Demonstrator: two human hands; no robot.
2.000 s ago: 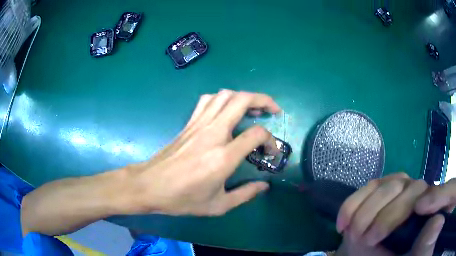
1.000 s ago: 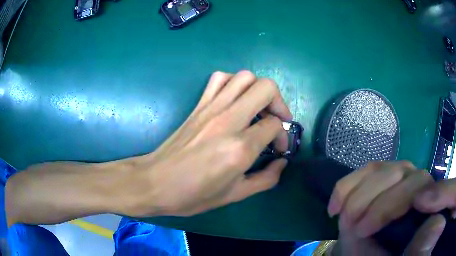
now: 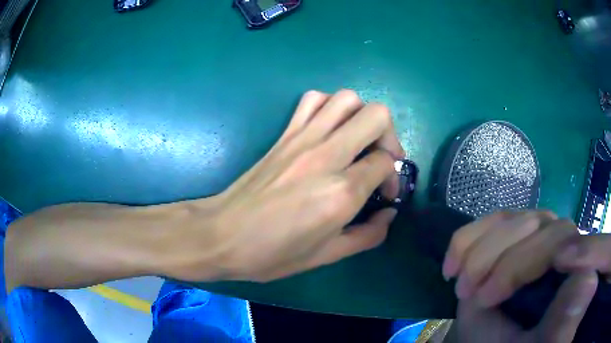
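Observation:
A small black device housing (image 3: 406, 181) lies on the green table, mostly hidden under my left hand (image 3: 315, 187), whose thumb and fingers close around it. Its right end shows, with a pale patch and silvery parts. My right hand (image 3: 519, 261) is wrapped around the thick black electric screwdriver (image 3: 439, 226), whose dark nose points left toward the housing. The driver's tip is too dark to make out. A round grey screw tray (image 3: 494, 171), full of silver screws, sits just behind the driver.
Other housings lie at the table's far edge (image 3: 269, 12), at the far left (image 3: 131, 5) and at the upper right (image 3: 565, 21). A flat black rectangle, perhaps a phone (image 3: 596, 184), lies at the right edge. Blue clothing (image 3: 201, 311) shows below the table's front edge.
My left hand's fingers have closed around the housing, and hand and housing now appear further right. The driver nose appears nearer the housing. The view has shifted, so the far housings are partly cut off.

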